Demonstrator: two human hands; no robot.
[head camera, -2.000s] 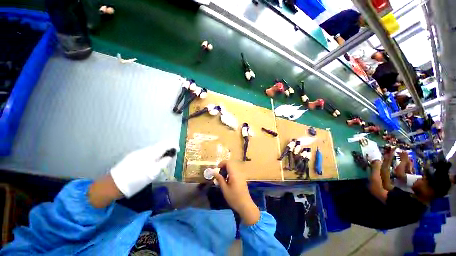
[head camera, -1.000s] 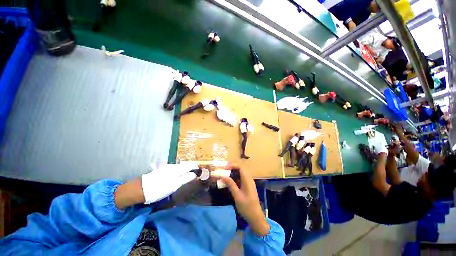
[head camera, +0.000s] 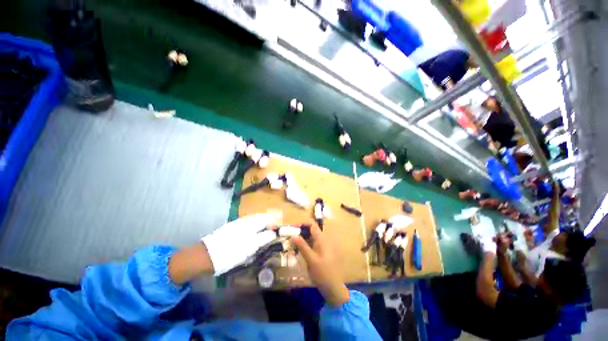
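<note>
My left hand (head camera: 243, 245), in a white glove, holds a black limb piece (head camera: 257, 258) over the cardboard's near edge. A pale piece (head camera: 289, 231) lies between the fingertips of both hands. My right hand (head camera: 320, 260) is bare and grips a small dark part (head camera: 306, 232) at the right end of the pale piece. Its fingers are blurred. A small round whitish pot (head camera: 266, 277) sits just below the hands. The cardboard (head camera: 333, 250) bears several black limbs with pale ends, such as one lying alone (head camera: 319, 212).
A blue bin (head camera: 40, 100) with black parts and a dark jar (head camera: 83, 80) stand left. Blue tool (head camera: 417, 250), white tissue (head camera: 297, 196) and short dark stick (head camera: 351, 210) lie on the cardboard. Figure parts lie on the green belt (head camera: 227, 86). A person (head camera: 533, 280) works at right.
My hands have come together around the pale piece, the left moving right from over the grey mat. The view has shifted, and the belt parts sit at different places.
</note>
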